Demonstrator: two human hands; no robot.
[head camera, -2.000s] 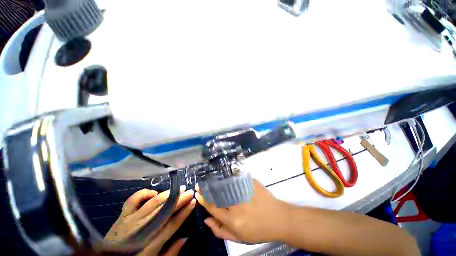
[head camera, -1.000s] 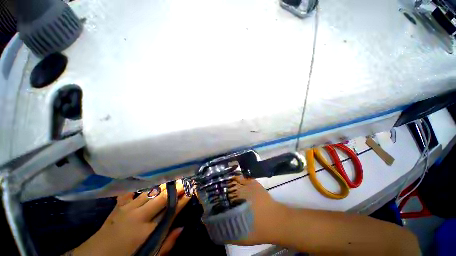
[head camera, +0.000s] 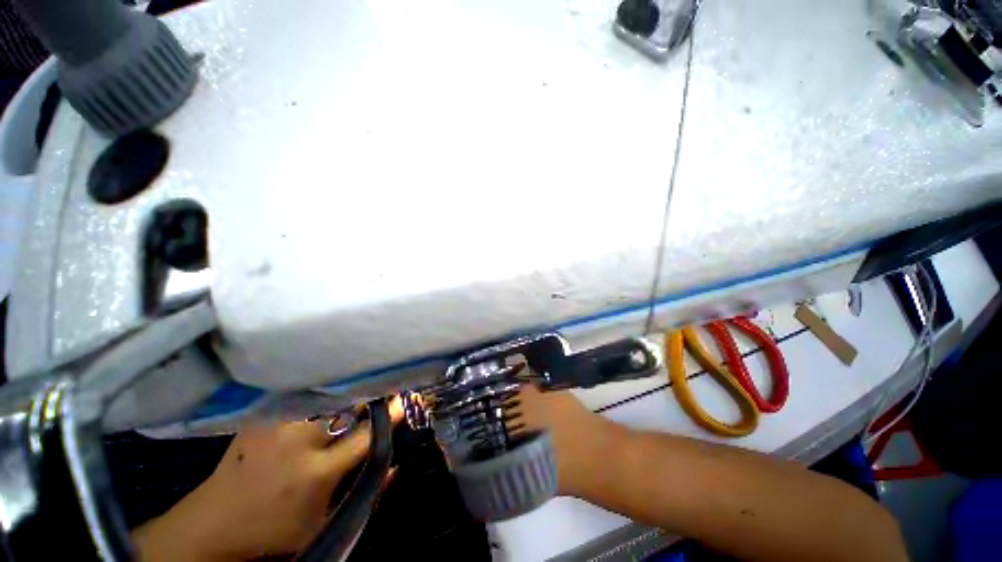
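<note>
The dark striped fabric (head camera: 423, 510) lies under the machine head's left end, its stripes barely visible. My left hand (head camera: 269, 478) is on the fabric, left of the tension dial (head camera: 505, 478), its fingers reaching to the metal parts near the needle area; the fingertips are hidden. My right hand (head camera: 560, 428) is behind the dial and spring, its fingers hidden by them and the head. The needle and presser foot cannot be made out.
The white machine head (head camera: 440, 165) fills the upper view, with a thread running down it. Scissors with yellow-orange (head camera: 703, 401) and red (head camera: 775, 379) handles lie on the white table right of my right forearm. A tan strip (head camera: 826, 334) and white cable (head camera: 921, 357) are farther right.
The view has shifted. Two seconds ago fingers of both hands showed close together on the fabric; now my right fingers are hidden and my left hand's back shows, with its fingertips covered.
</note>
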